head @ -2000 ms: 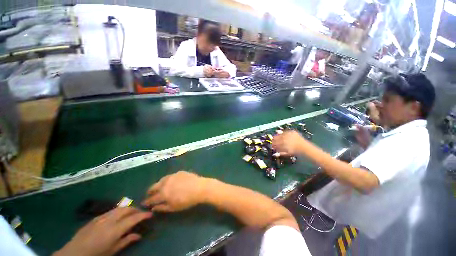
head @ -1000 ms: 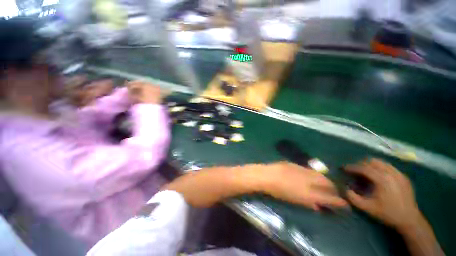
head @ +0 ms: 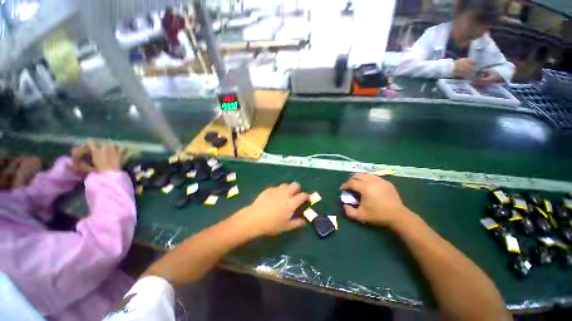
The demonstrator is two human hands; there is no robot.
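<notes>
A black electronic unit [head: 324, 226] lies on the green belt between my hands, with a pale tab beside it. Two more pale tabs with yellow edges show at my left fingertips. My left hand [head: 279, 209] rests palm down at these units; whether it grips one is hidden under the fingers. My right hand [head: 374, 200] has its fingers around another unit [head: 349, 199], whose pale face shows at the fingertips.
A pile of black units [head: 201, 178] lies left, a shinier pile [head: 530, 229] right. A power supply [head: 237, 103] and black round parts [head: 215, 138] are on a wooden board [head: 266, 125]. A person in pink sleeves [head: 113, 200] works at left; another sits opposite [head: 439, 53].
The view has swung left, then partly back right. My hands have moved apart, and units with pale tabs now show between them. The probe wire lies across the strip as before.
</notes>
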